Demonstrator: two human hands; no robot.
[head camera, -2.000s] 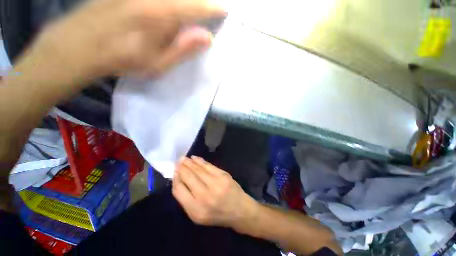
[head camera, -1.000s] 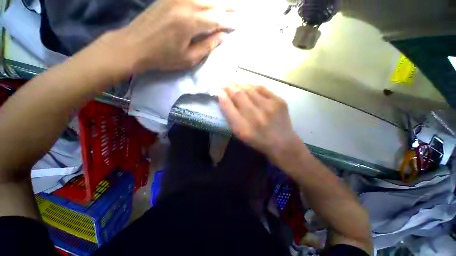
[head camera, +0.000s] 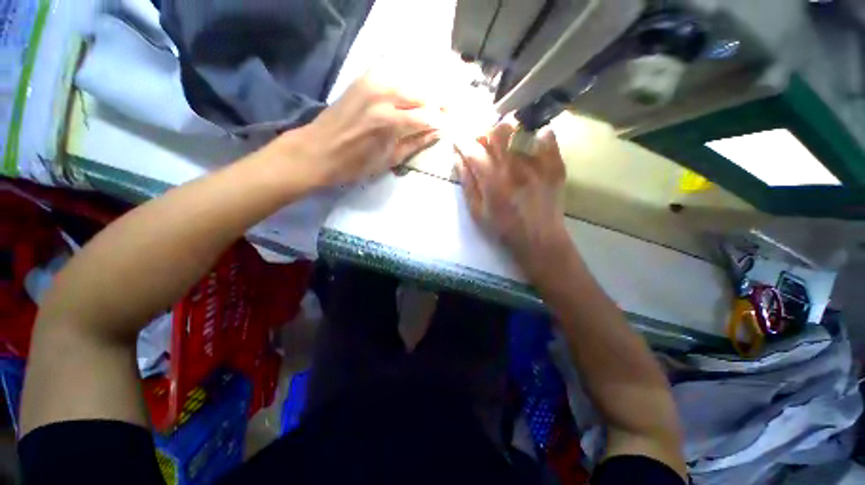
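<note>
The cream-white sewing machine (head camera: 560, 47) stands at the top centre and right, its needle area lost in bright glare. My left hand (head camera: 375, 133) lies at the left of the needle area, fingers bent and pointing right. My right hand (head camera: 512, 175) lies just right of it, fingertips by the needle area. The small pale piece between the fingertips is washed out by the light, so its edges and the exact grip of either hand cannot be made out.
Grey garment cloth (head camera: 261, 62) lies on the table at upper left. Orange-handled scissors (head camera: 745, 327) lie at the table's right end. A red basket (head camera: 213, 327) stands above a blue basket (head camera: 213, 436) at lower left. Pale grey pieces (head camera: 759, 407) are heaped at right, below the table's green edge (head camera: 427, 275).
The pale piece, earlier held up and then laid over the table edge, is now mostly lost in glare. Both hands have moved in to the needle area. The view has shifted, showing more of the machine.
</note>
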